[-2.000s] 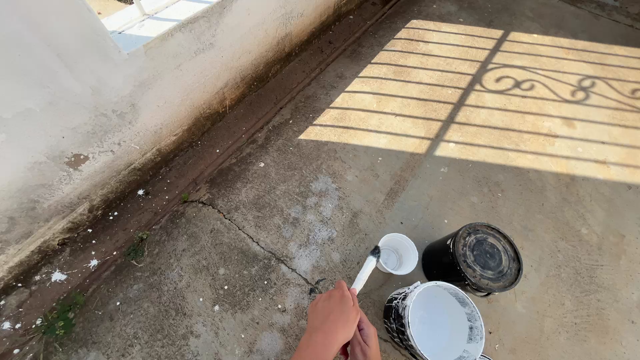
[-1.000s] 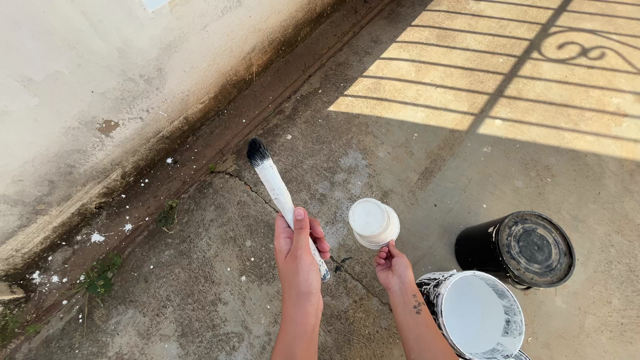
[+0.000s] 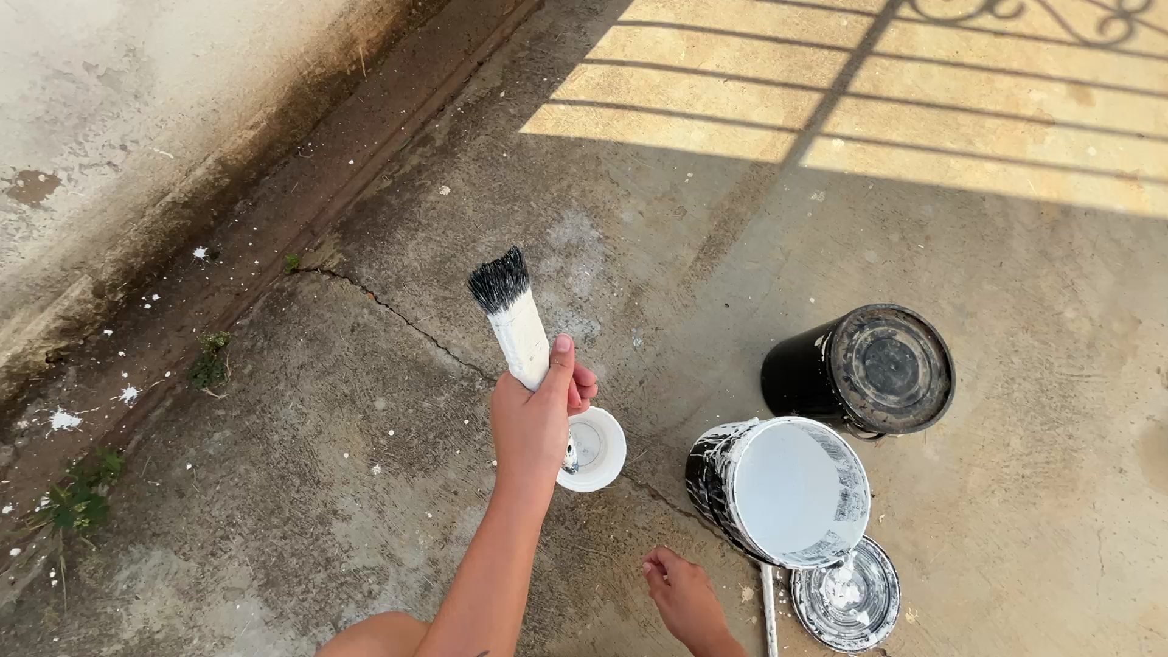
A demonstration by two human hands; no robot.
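Note:
My left hand (image 3: 531,424) grips a paintbrush (image 3: 518,333) by its white-coated handle, dark bristles pointing up and away. Partly covered by that hand and the handle's lower end, a white plastic cup (image 3: 598,450) shows its open top. My right hand (image 3: 689,602) is low in the view with its fingers curled in and nothing seen in them. Beyond it, on the right, stands an uncovered black bucket of white paint (image 3: 789,493), its rim and side smeared with paint. Behind the bucket is a black container with a dark lid (image 3: 894,370).
A paint-smeared lid (image 3: 847,593) and a whitish stick (image 3: 769,607) lie by the open bucket. The stained wall (image 3: 137,155) runs along the left, with weeds (image 3: 78,502) near its base. A crack crosses the concrete floor (image 3: 438,520), and a grille's shadow falls at the upper right.
The cup, in my right hand a second ago, is now out of it. That hand has drawn back toward the bottom. The brush's bristles now show broad side on.

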